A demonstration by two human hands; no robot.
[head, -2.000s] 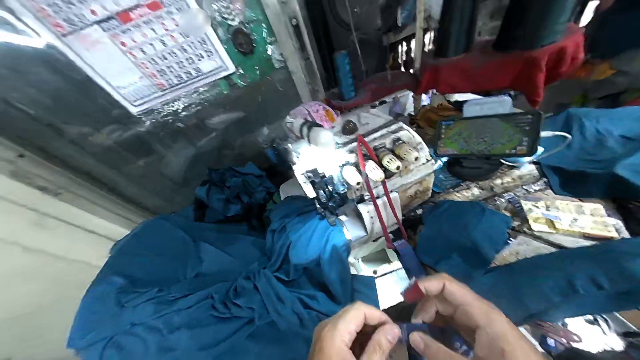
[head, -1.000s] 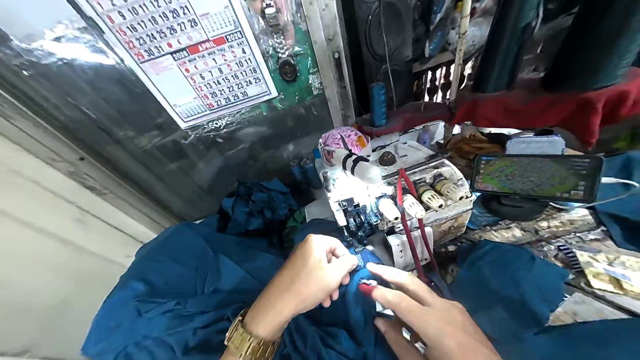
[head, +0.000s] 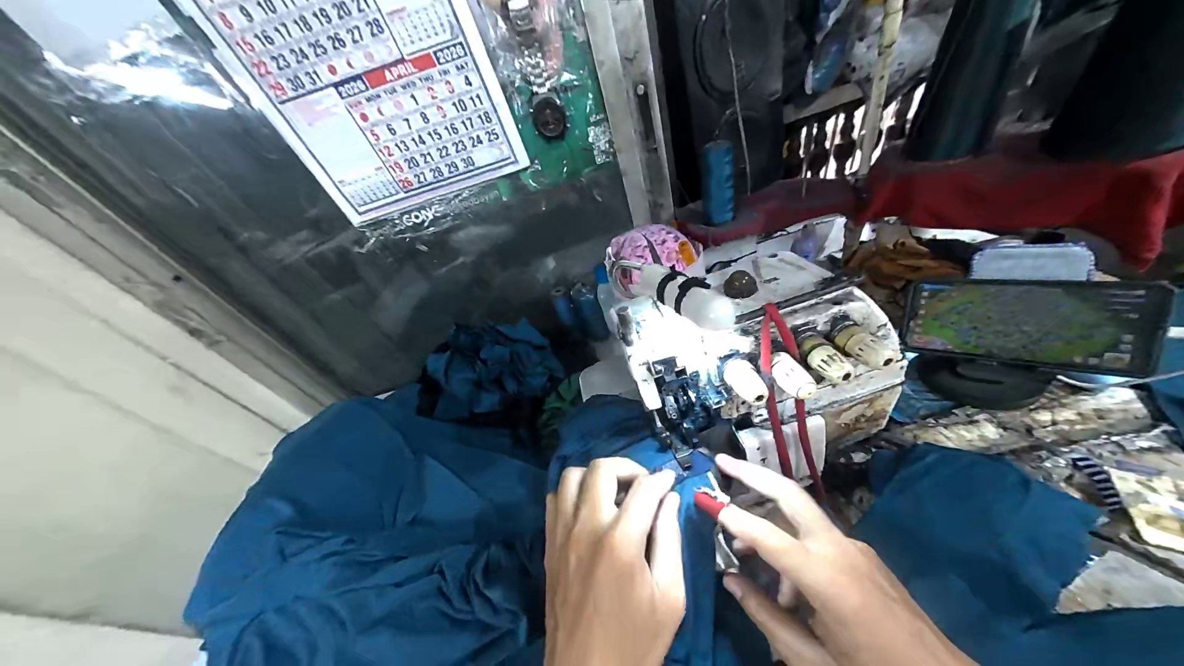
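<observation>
An overlock sewing machine [head: 684,370] with a bright lamp glow stands mid-view, its presser foot down near a strip of blue fabric [head: 696,564]. My left hand [head: 615,546] lies flat on this fabric, fingertips just left of the foot. To the right of the foot, my right hand [head: 814,555] pinches a small red piece [head: 710,504] at the fabric's edge; whether it is cloth or a tool cannot be told. A large heap of blue fabric [head: 388,536] spreads to the left. A red strap [head: 777,398] hangs over the machine's tension dials [head: 823,356].
A phone [head: 1036,324] on a stand and a blue cloth piece [head: 980,518] are at the right. A calendar [head: 435,120] hangs on the panel behind. A blue thread spool [head: 718,182] stands behind the machine, near a red cloth [head: 1017,199] under dark cones.
My left hand has gone from pinching fabric to lying flat on it beside the foot. Both hands were nearer the bottom edge two seconds ago, before the view shifted.
</observation>
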